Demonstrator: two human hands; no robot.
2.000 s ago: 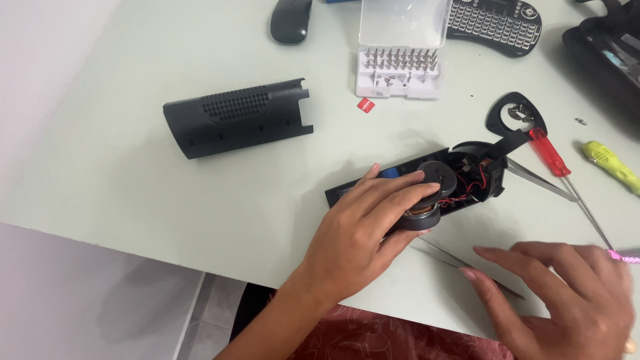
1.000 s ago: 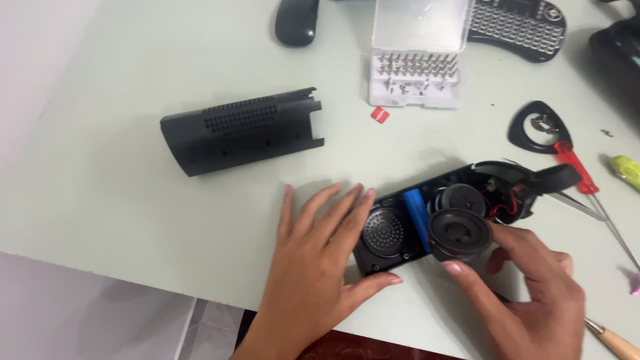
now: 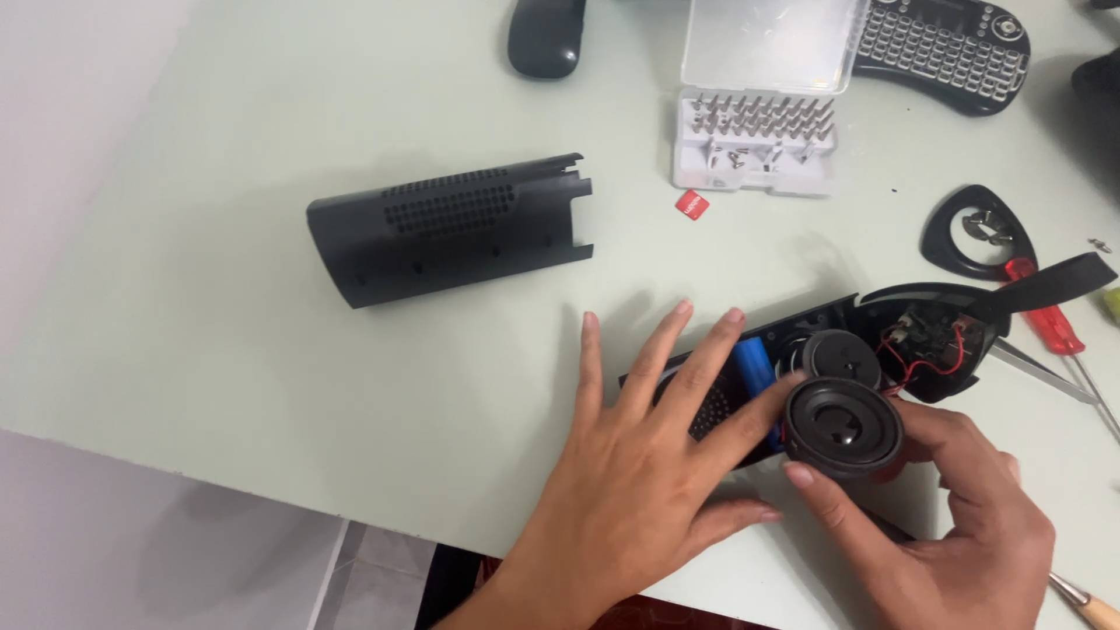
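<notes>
Between thumb and fingers of my right hand [image 3: 954, 507] is a round black speaker driver [image 3: 843, 426], its cone facing up. My left hand [image 3: 639, 464] lies spread over the left part of an opened black speaker housing [image 3: 809, 319], with its index fingertip at the driver's edge. A blue cylindrical battery [image 3: 754, 366] lies across the housing beside a second round driver [image 3: 840, 359]. Red wires [image 3: 927, 366] run to a circuit board at the housing's right end, where a black strap [image 3: 1054, 282] sticks out. Part of the housing is hidden under my hands.
A black perforated cover [image 3: 451, 232] lies at left. Farther back are an open screwdriver bit case [image 3: 757, 144], a red memory card [image 3: 692, 205], a black mouse [image 3: 547, 39] and a mini keyboard [image 3: 945, 52]. At right are a black triangular ring [image 3: 941, 232], a red-handled screwdriver [image 3: 1050, 319] and tweezers [image 3: 1046, 372].
Two seconds ago my left hand was on the drivers and my right was apart from the housing. My right hand now holds a driver; my left lies over the housing's left part.
</notes>
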